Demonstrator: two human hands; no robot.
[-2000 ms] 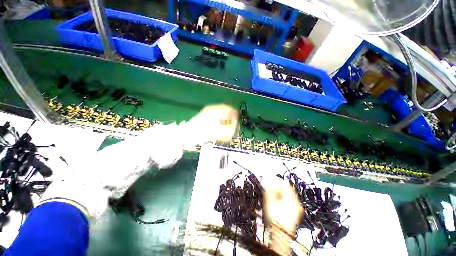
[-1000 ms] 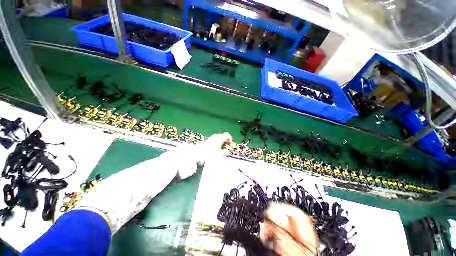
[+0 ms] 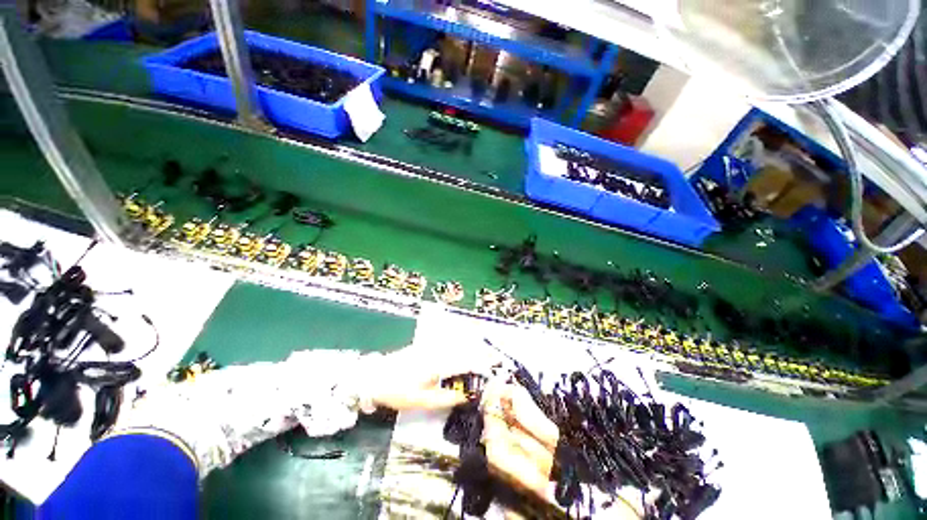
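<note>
My left hand (image 3: 422, 391), in a white sleeve cover, is over the left part of the white sheet (image 3: 757, 447). Its fingertips pinch a small yellow and dark circuit board (image 3: 462, 385). My right hand (image 3: 520, 439) is right beside it, fingers meeting near the board. It holds a black bundled cable (image 3: 468, 432), partly hidden by the fingers. Whether cable and board touch cannot be told. A heap of black cables (image 3: 640, 437) lies right of my right hand. A row of yellow circuit boards (image 3: 610, 325) stands along the belt edge.
The green conveyor belt (image 3: 386, 223) runs beyond the boards with dark cables on it. Blue bins (image 3: 620, 208) stand past it. Another cable heap (image 3: 61, 350) lies on the left sheet. A metal post (image 3: 63, 142) rises at left; a clear round object (image 3: 798, 46) hangs upper right.
My left hand has come back from the board row to my right hand, now with a board in its fingers. My right hand has moved up and left from the heap with a cable.
</note>
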